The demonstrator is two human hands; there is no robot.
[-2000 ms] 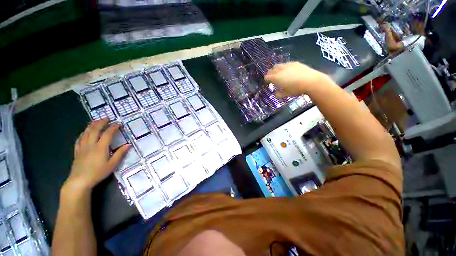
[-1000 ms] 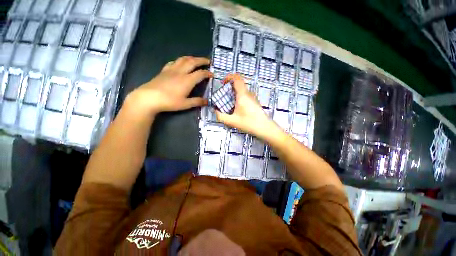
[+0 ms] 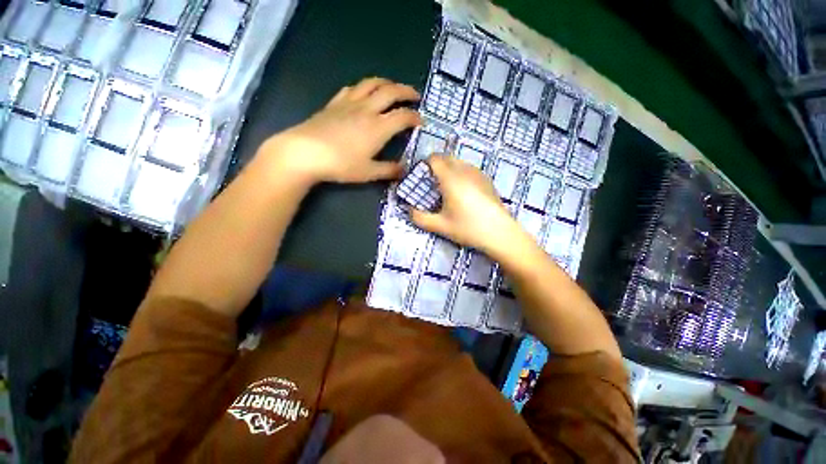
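Observation:
My right hand (image 3: 460, 201) holds a keypad (image 3: 419, 188) by its edges, over the left pocket of the middle row of the housing tray (image 3: 593, 186). The keypad is tilted against the tray; whether it touches the housing is hidden by my fingers. My left hand (image 3: 358, 136) lies at the tray's left edge, fingers apart, fingertips by the same pocket, holding nothing that I can see. Front housings in the top row (image 3: 486, 116) show key grids below their windows. The housings in the bottom row (image 3: 392, 288) show plain pale areas.
Another housing tray (image 3: 136, 118) lies to the left. The shiny keypad tray stack (image 3: 693, 263) is to the right, with white plastic strips (image 3: 782, 319) beyond it. A blue phone-like screen (image 3: 524, 370) and a bench machine (image 3: 675, 390) are at the near edge. The green conveyor (image 3: 670, 86) runs behind.
My right hand has come from the keypad tray stack to the housing tray with a keypad. Over the last second, both hands stay by the same pocket while the view shifts slightly.

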